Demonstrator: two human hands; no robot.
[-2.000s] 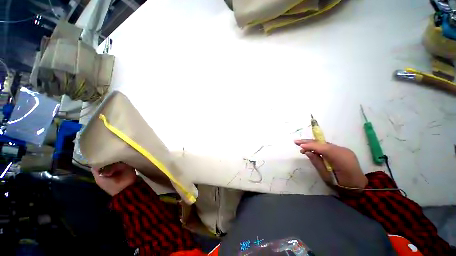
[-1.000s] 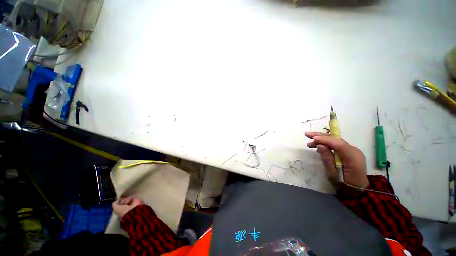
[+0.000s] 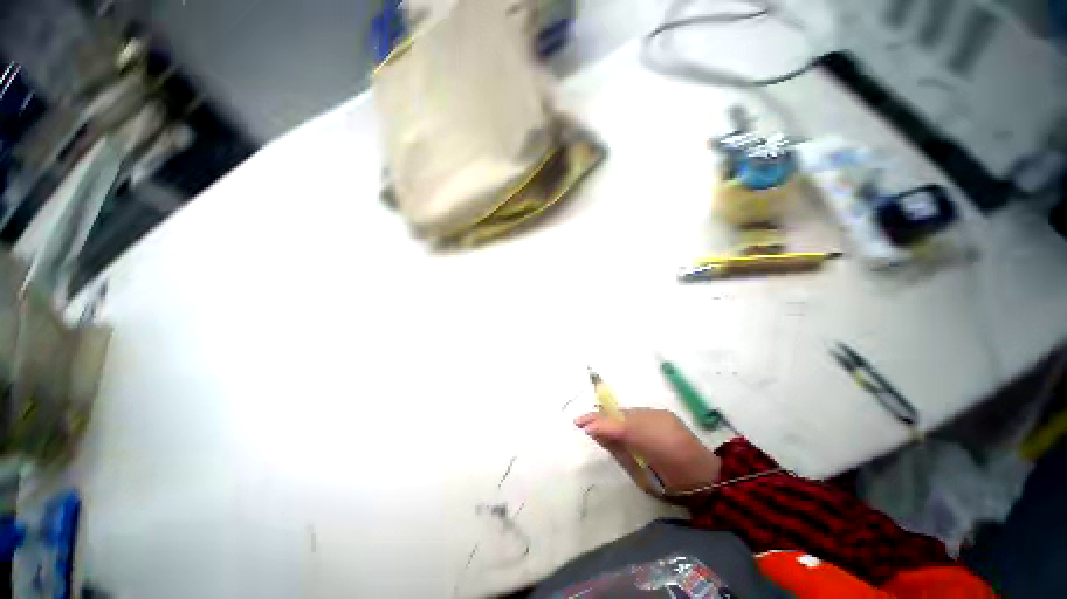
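My right hand (image 3: 658, 449) holds a slim pale yellow pen-shaped tool (image 3: 607, 400), its fine tip pointing up and away over the white table (image 3: 293, 351). A thin pale wire runs from it back along my red and black sleeve. My left hand is out of the picture. A green-handled tool with a thin shaft (image 3: 690, 394) lies on the table just beyond my right hand. A stack of beige cloth pieces with yellow edges (image 3: 468, 129) lies at the back of the table. The picture is blurred.
A jar (image 3: 755, 201) with blue items on top stands at the back right, a yellow stick (image 3: 761, 266) before it. A white power strip (image 3: 860, 211) with a black adapter (image 3: 916, 215) lies beside it. Dark snips (image 3: 874, 384) lie near the right edge. Loose threads lie before me.
The view has swung to the right and farther up the table. My left hand and the beige piece it held have left the picture. My right hand still holds the pen-shaped tool.
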